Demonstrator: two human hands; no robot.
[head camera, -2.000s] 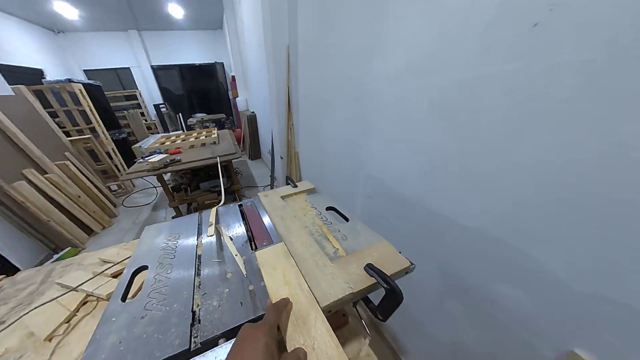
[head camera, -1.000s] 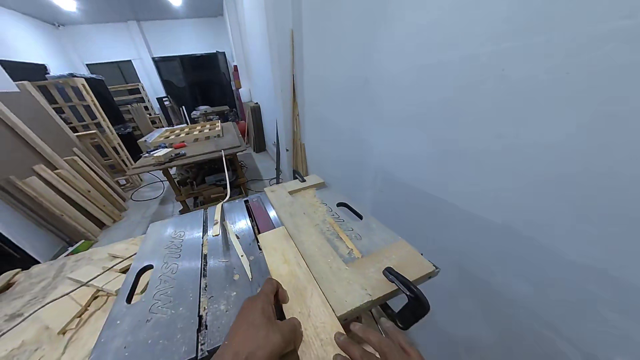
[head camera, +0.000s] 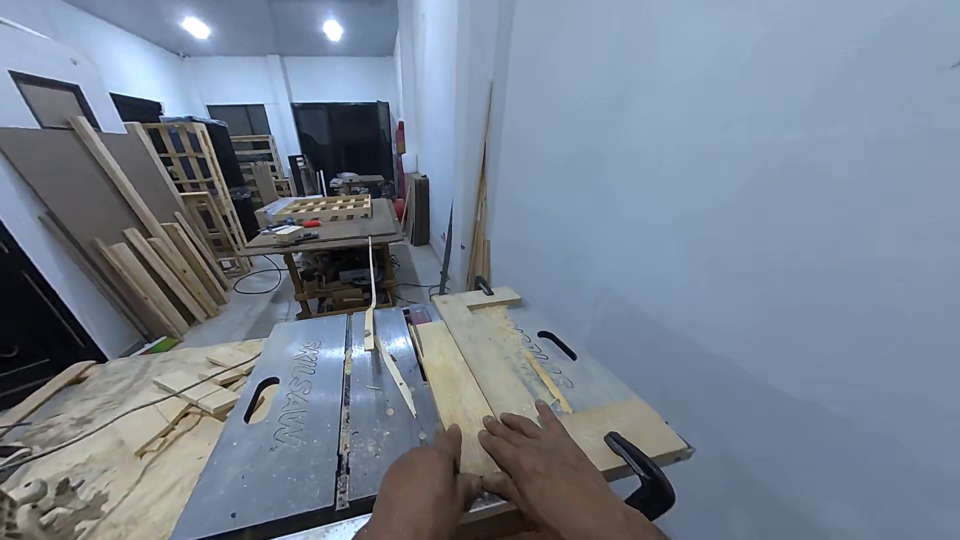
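A pale wooden board lies on the metal top of a Skilsaw table saw, its right edge along a wooden fence board. My left hand grips the near end of the board at its left edge. Flat on the board's near end and the fence rests my right hand, fingers spread forward. The board's far end is beside the reddish blade insert; the blade itself cannot be made out. Thin wood offcuts lie left of the board. A black clamp holds the fence's near end.
A second black clamp sits at the fence's far end. Wood scraps and a cable lie on the plywood surface at left. A workbench stands behind the saw. The wall is close on the right.
The board has moved forward along the fence, toward the blade area. My right hand has come in from the bottom edge and now lies on the board and fence.
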